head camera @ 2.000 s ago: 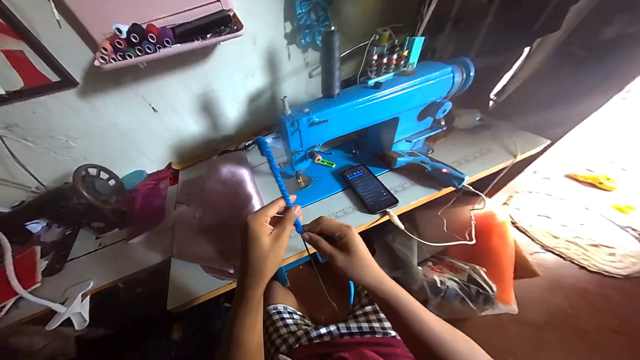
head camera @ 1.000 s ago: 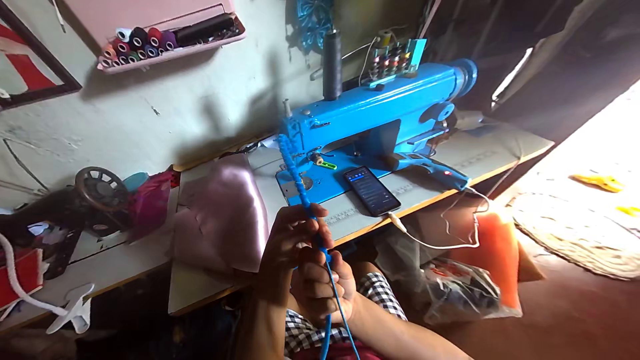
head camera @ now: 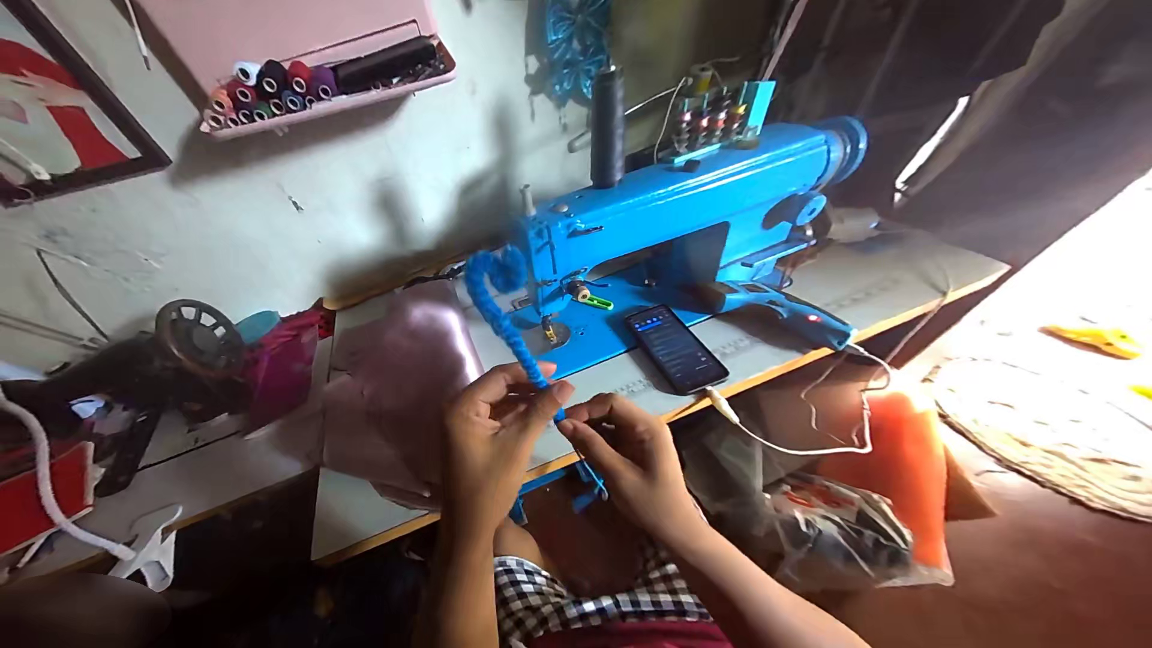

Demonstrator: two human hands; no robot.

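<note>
A fuzzy blue cord (head camera: 499,315), its upper end curled into a hook, stands up from between my hands. My left hand (head camera: 498,441) pinches it between thumb and fingers. Close on the right, my right hand (head camera: 630,450) grips its lower end, from which a thin blue strand (head camera: 592,477) hangs. Behind the cord is a blue sewing machine (head camera: 684,207) with a dark thread cone (head camera: 607,126) on top. A smartphone (head camera: 675,349) lies on the table right of my hands.
Shiny pink fabric (head camera: 396,387) covers part of the table (head camera: 909,270). A blue cordless-tool-like device (head camera: 783,315) lies beside the machine. A white cable (head camera: 792,441) hangs over the edge. A black hand-wheel machine (head camera: 180,360) stands left; plastic bags (head camera: 837,531) lie below. Thread spools (head camera: 270,85) fill a wall shelf.
The blue cord's upper end, fairly straight two seconds ago, is now curled. My hands, stacked close one second ago, are side by side again, with the right hand at the cord's lower end.
</note>
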